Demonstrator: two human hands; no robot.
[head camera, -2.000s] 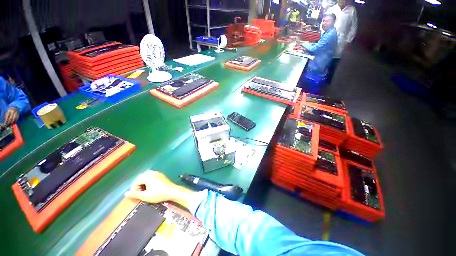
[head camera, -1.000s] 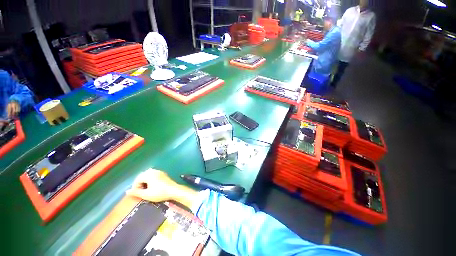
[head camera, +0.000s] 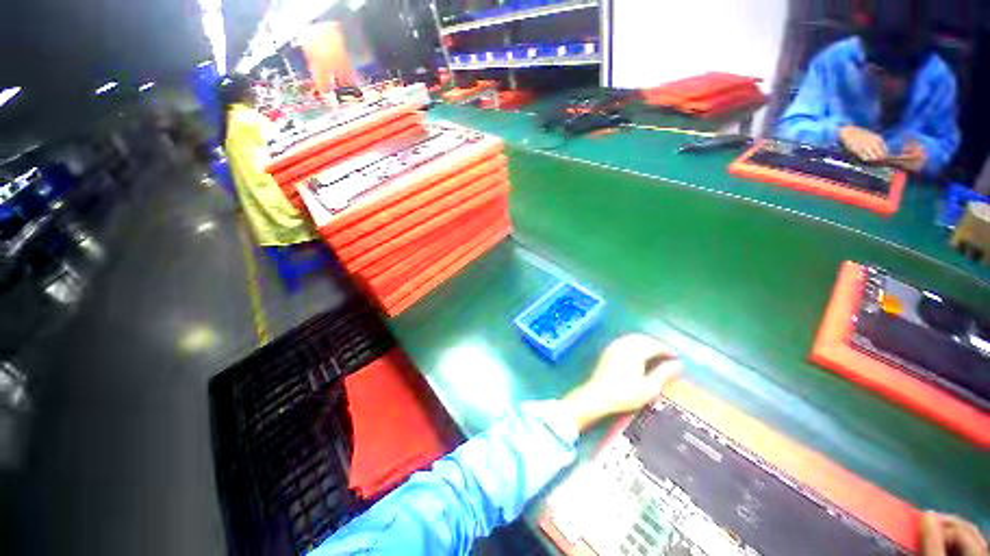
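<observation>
An open laptop base assembly (head camera: 722, 469) with a long black battery and exposed electronics lies in an orange-red foam tray (head camera: 858, 502) at the lower right, cut off by the bottom edge. My left hand (head camera: 624, 380) is bare, with its fingers curled at the tray's far left corner; its fingertips are partly hidden. My right hand (head camera: 955, 538) is at the tray's far right corner, mostly cut off by the picture's edge, so its grip is unclear. A blue parts bin (head camera: 560, 319) with small pieces stands beyond my left hand.
Stacked foam trays (head camera: 418, 223) stand at the bench's left. A black crate (head camera: 288, 434) holding orange-red foam (head camera: 391, 424) is below the bench. Another laptop tray (head camera: 834, 326) lies at right. Across the bench, a person in blue (head camera: 868, 103) handles another laptop. A person in yellow (head camera: 258, 174) is at left.
The view has swung left, bringing my left hand, the blue bin and the crate into sight. The screwdriver and white machine are out of view. My right hand remains near the tray's corner.
</observation>
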